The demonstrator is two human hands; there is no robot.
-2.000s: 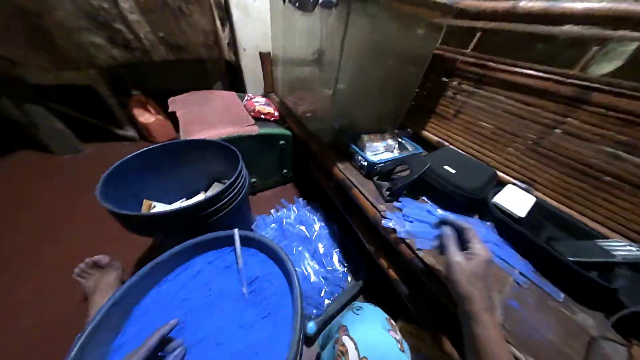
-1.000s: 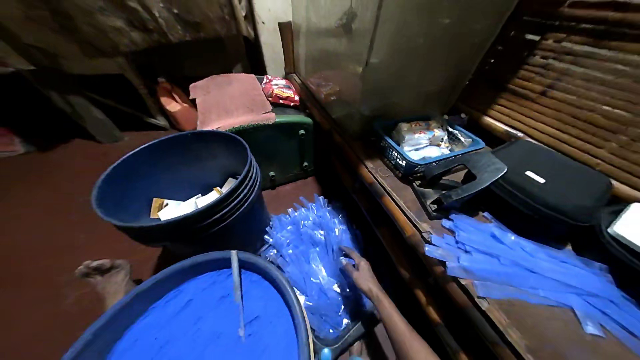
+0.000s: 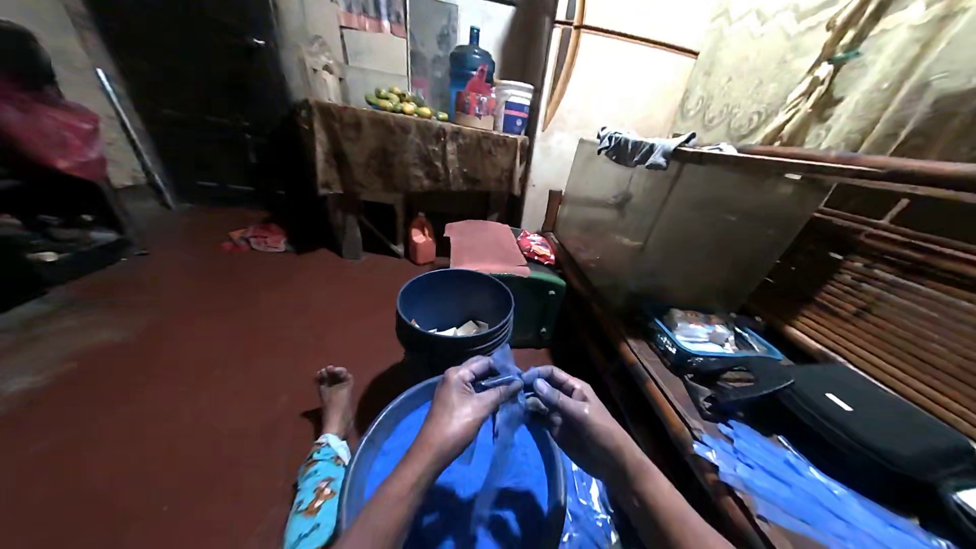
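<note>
Over a large tub [image 3: 357,465] of blue powder, both hands meet at one blue-tinted clear plastic sleeve [image 3: 503,442] that hangs down between them. My left hand [image 3: 467,396] pinches its upper part, along with a small dark object I cannot make out. The fingertips of my right hand [image 3: 560,400] grip the sleeve's top from the other side. Empty-looking blue plastic sleeves [image 3: 591,507] lie bunched to the right of the tub, partly behind my right forearm. More flat blue sleeves [image 3: 808,488] are spread on the bamboo bench at the lower right.
A dark blue bucket [image 3: 455,301] with pale pieces inside stands behind the tub. Behind it is a green container [image 3: 537,309] with a pink cloth on top. The bench holds a blue basket [image 3: 709,347] and a black case [image 3: 862,427]. A bare foot [image 3: 334,381] rests on the floor at left.
My right hand has left the bunched sleeves beside the tub and come over the tub. My left hand, out of view a second ago, is there too, with a sleeve between them. The view has tilted up.
</note>
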